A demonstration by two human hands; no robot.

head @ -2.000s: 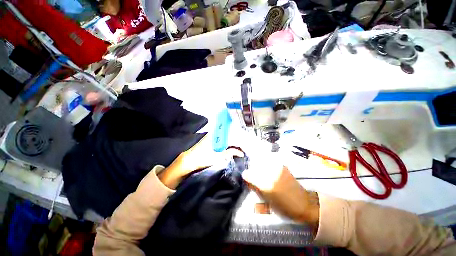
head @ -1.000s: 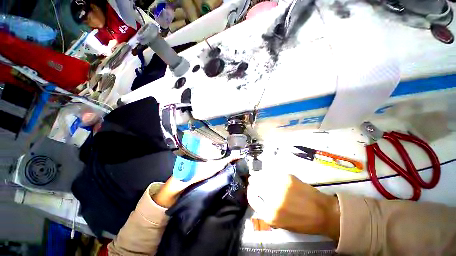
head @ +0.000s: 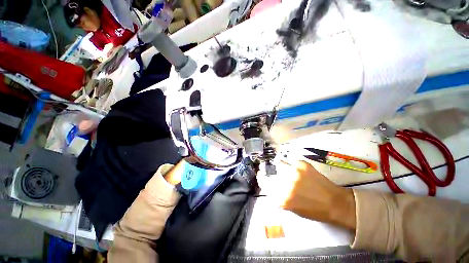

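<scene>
Dark cloth (head: 211,218) lies under and in front of the sewing machine's needle area (head: 257,149) and hangs toward me. My left hand (head: 177,172) is left of the needle, mostly hidden behind the light-blue plastic piece (head: 192,174) and the cloth, so its fingers cannot be made out. My right hand (head: 303,190) is just right of the needle at the cloth's edge; its fingers are washed out by glare and their hold cannot be told. A shiny curved metal guard (head: 180,136) stands left of the needle.
Orange-yellow thread snips (head: 349,162) and red-handled scissors (head: 419,159) lie right of my right hand. More dark cloth (head: 128,149) is heaped at left, beside a grey vented unit (head: 43,177). A person in red (head: 115,33) sits at the upper left. A marked strip (head: 319,258) runs along the front edge.
The view has come closer to the machine and tilted. My left hand has moved back behind the blue piece, and the cloth in front of it has folded over. My right hand has moved slightly right.
</scene>
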